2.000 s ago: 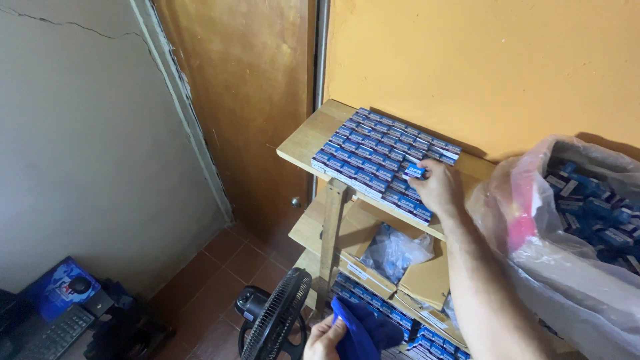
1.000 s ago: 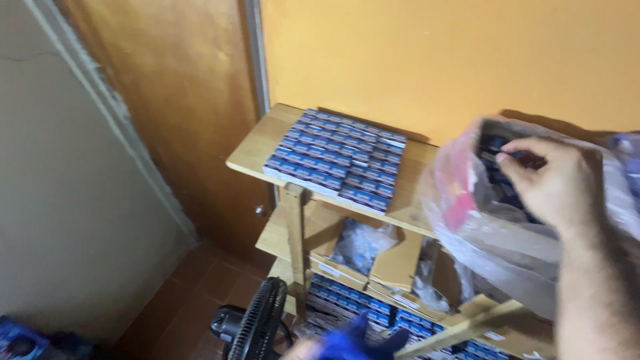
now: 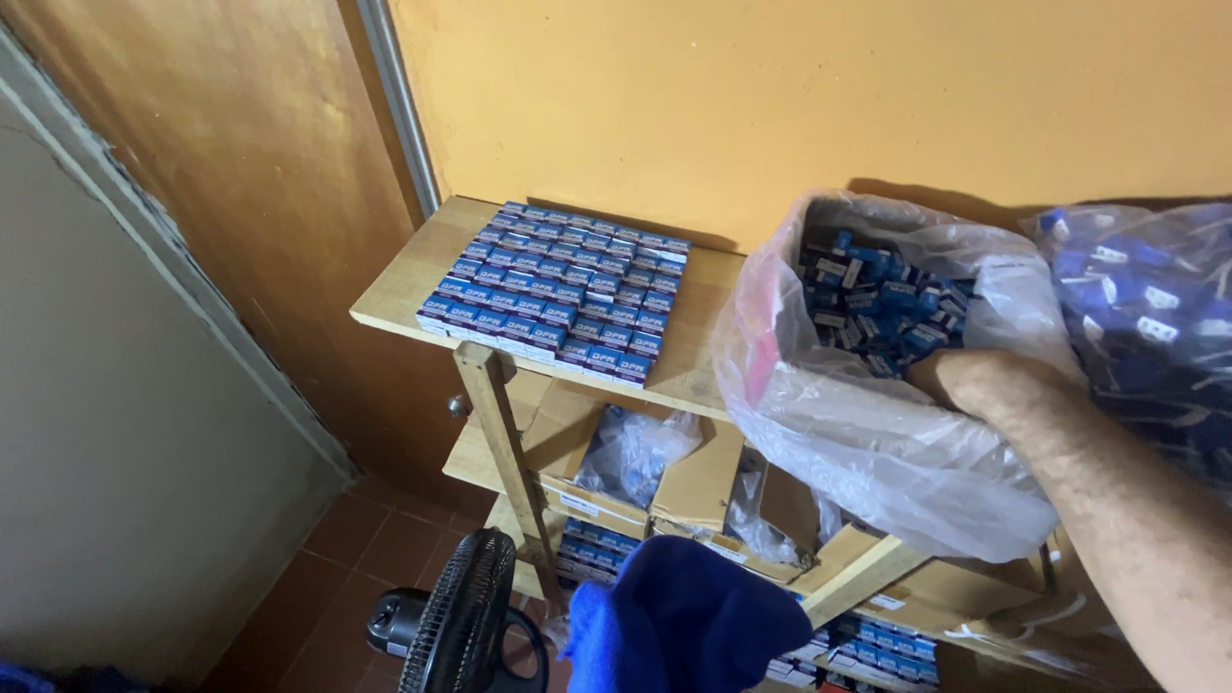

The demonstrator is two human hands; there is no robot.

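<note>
My right hand (image 3: 948, 377) reaches over the near rim of a plastic-lined box (image 3: 866, 414), its fingers hidden inside among loose small blue cartons (image 3: 881, 298). Whether it grips one does not show. On the wooden shelf (image 3: 693, 371) to the left, small blue-and-white cartons (image 3: 568, 289) stand in tight rows, part of them a layer higher than the rest. A blue cloth (image 3: 679, 616) bulges up at the bottom centre, and my left hand is not visible.
A clear bag of blue-and-white items (image 3: 1145, 289) lies at the right. Below are open cardboard boxes (image 3: 703, 472) with plastic bags and more stacked cartons (image 3: 881, 650). A black fan (image 3: 462, 616) stands at the lower left, near a wooden door (image 3: 250, 192).
My right hand has moved from the carton rows to the lined box, and now sits deeper at its near side. The left hand, seen earlier by the blue cloth, has gone from sight.
</note>
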